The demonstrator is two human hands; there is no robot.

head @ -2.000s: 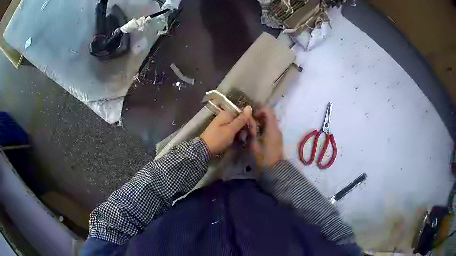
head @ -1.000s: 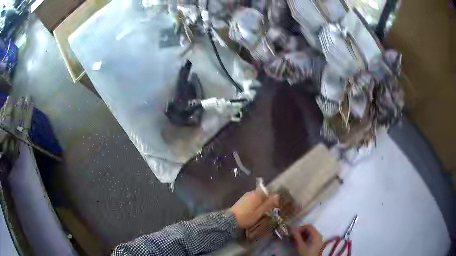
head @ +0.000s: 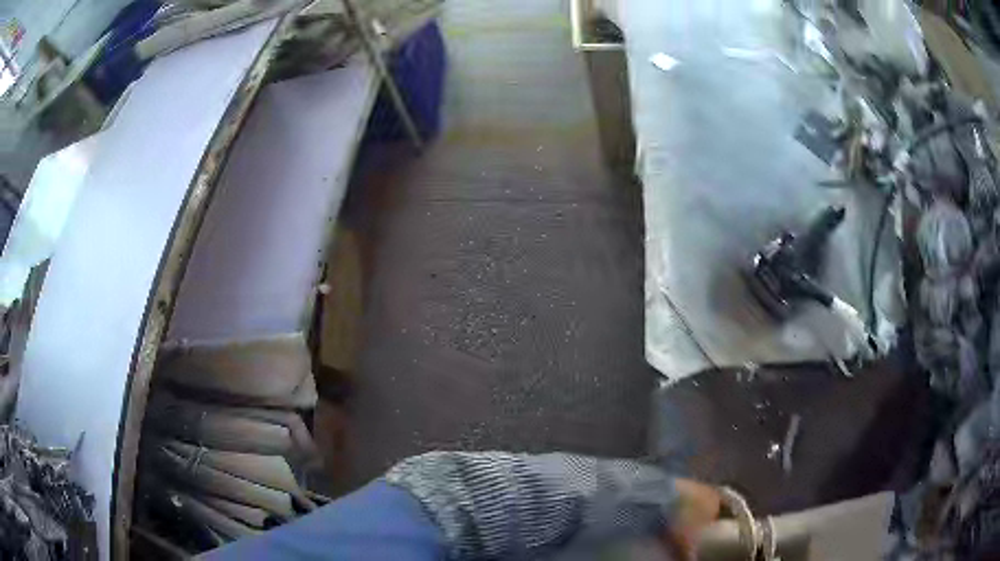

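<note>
My left hand (head: pixel 693 513) is at the bottom edge, right of the middle, blurred and partly cut off, below a checked sleeve. A pale curled tie strip (head: pixel 746 513) arches out right beside it. The fingers are hidden, so I cannot tell what they grip. The brown bundle is not visible. The beige cloth roll (head: pixel 850 529) lies to the right of the hand, cut off by the bottom edge. My right hand is out of the picture.
A dark speckled floor (head: pixel 504 274) runs up the middle. At right, a pale worktable (head: pixel 713 219) holds a black iron (head: pixel 795 268), with grey-white bundles (head: pixel 945 263) beyond. At left, a long white table (head: pixel 121 252) stands beside a shelf with stacked pieces (head: pixel 230 438).
The view has swung left, so the floor and left-hand tables show. The scissors, my right hand and the brown bundle have left the picture. My left hand now sits at the bottom edge.
</note>
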